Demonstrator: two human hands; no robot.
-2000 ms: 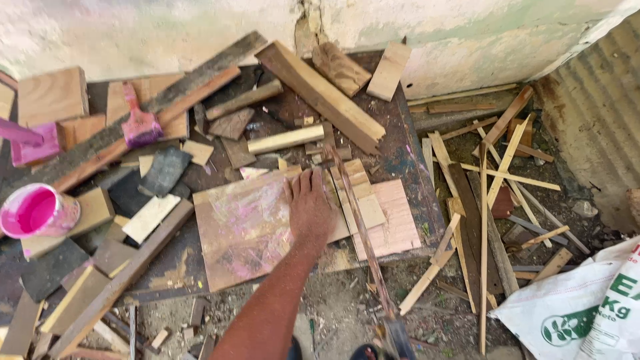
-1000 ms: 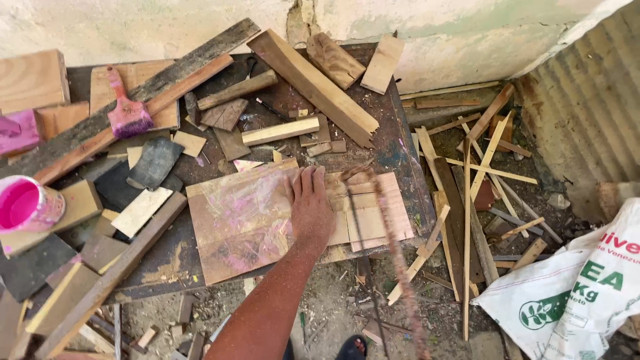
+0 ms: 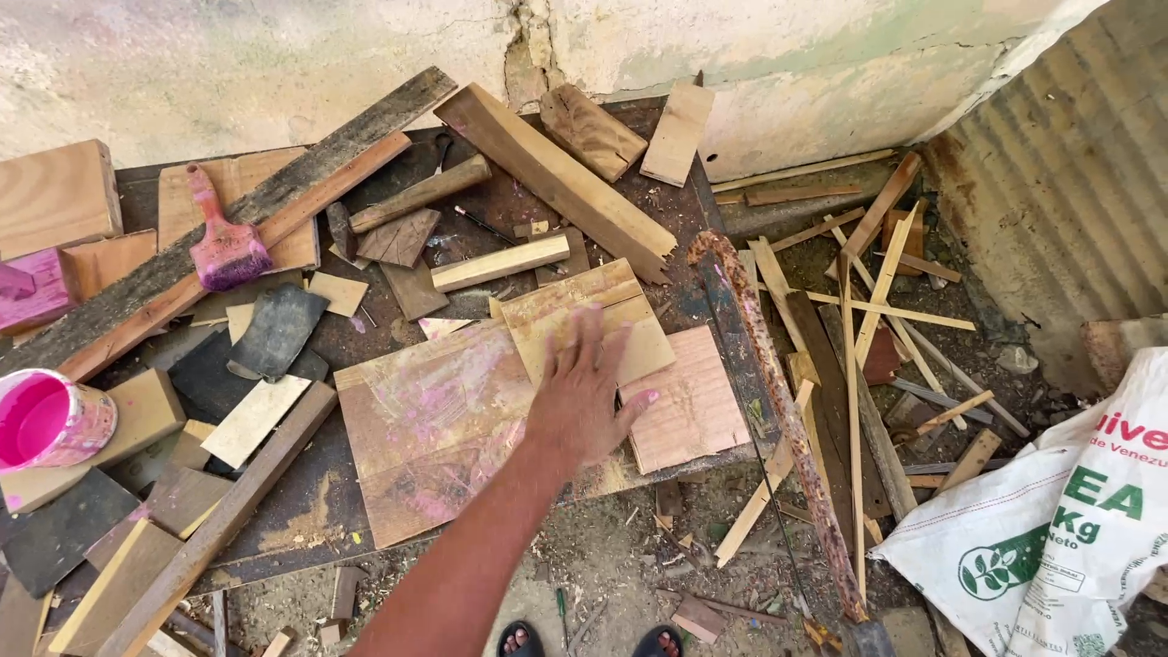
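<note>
My left hand (image 3: 579,401) lies palm down with spread, slightly blurred fingers on a small light wooden board (image 3: 643,342). This board sits tilted across a larger pink-stained board (image 3: 429,429) and a pale reddish board (image 3: 698,401). To the right of the boards stands a rusty metal bow saw (image 3: 776,383), its thin blade on the side toward my left hand. The saw's lower end (image 3: 871,634) reaches the bottom edge of the view. My right hand is not visible.
On the worktable (image 3: 310,516) are a pink paint tub (image 3: 91,424), a pink-stained brush (image 3: 224,242), a hammer (image 3: 420,193) and wood offcuts. Wood strips (image 3: 849,411) and a white sack (image 3: 1031,520) lie right of it. Sandalled feet (image 3: 520,639) stand below.
The saw, over the boards two seconds ago, is now to their right. The small light board under my left hand has turned and sits farther up over the other boards.
</note>
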